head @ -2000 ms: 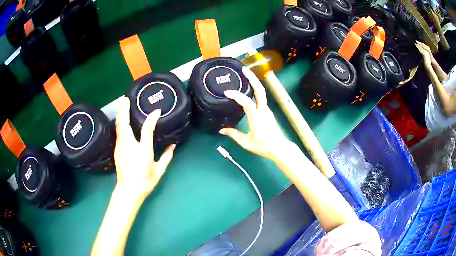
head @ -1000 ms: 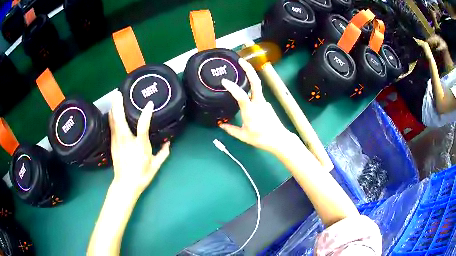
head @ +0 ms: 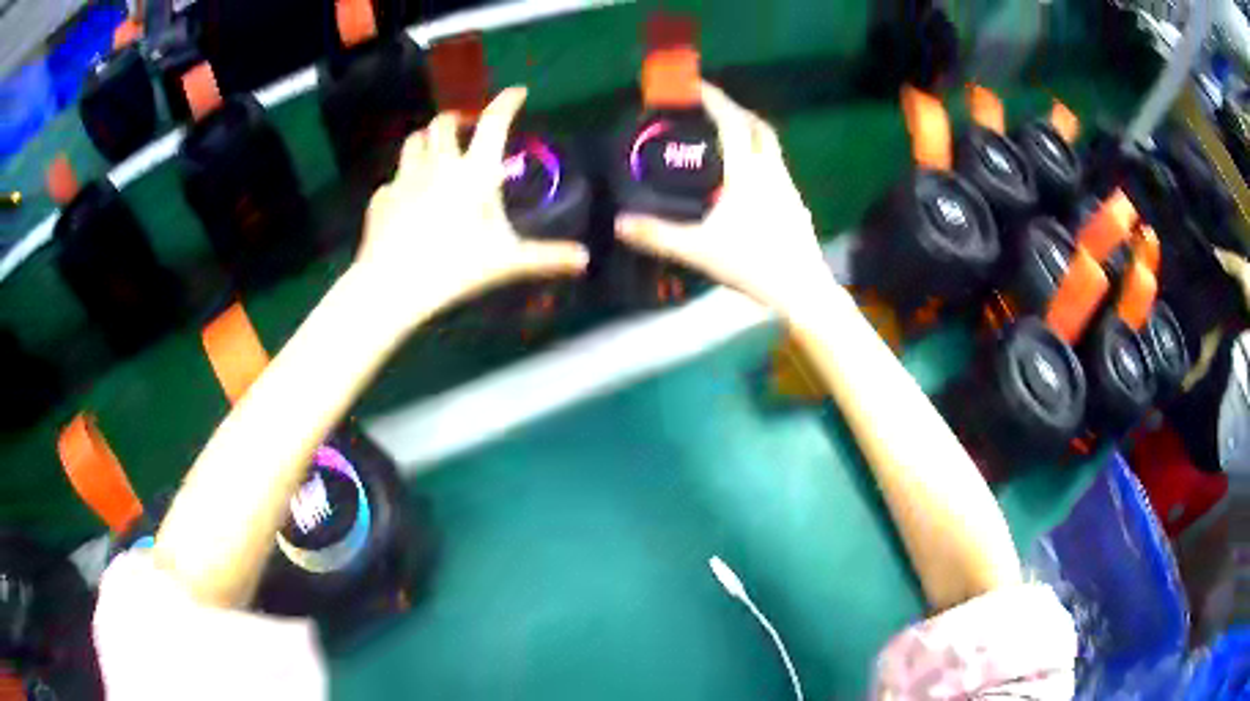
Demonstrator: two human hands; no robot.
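Observation:
My left hand point(head: 446, 219) grips a black portable speaker point(head: 555, 199) with a purple-lit ring, its fingers over the top and far side. My right hand point(head: 733, 206) grips a second black speaker point(head: 672, 162) from the right; its ring also glows purple. The two speakers stand side by side on the dark green belt, beyond the white strip point(head: 548, 379). Another speaker point(head: 329, 514) with a multicoloured ring stands at the lower left, partly behind my left forearm. A white cable point(head: 751, 603) lies loose on the green surface. The picture is blurred.
Several speakers with orange straps point(head: 1028, 377) stand at the right. More speakers point(head: 247, 171) stand at the far upper left. An amber mallet head point(head: 802, 367) shows partly behind my right forearm. A blue crate point(head: 1124, 562) is at the lower right.
Both hands and the two gripped speakers have moved away from me, from the near green surface across the white strip onto the belt. The camera view has shifted. The ring lights now glow purple.

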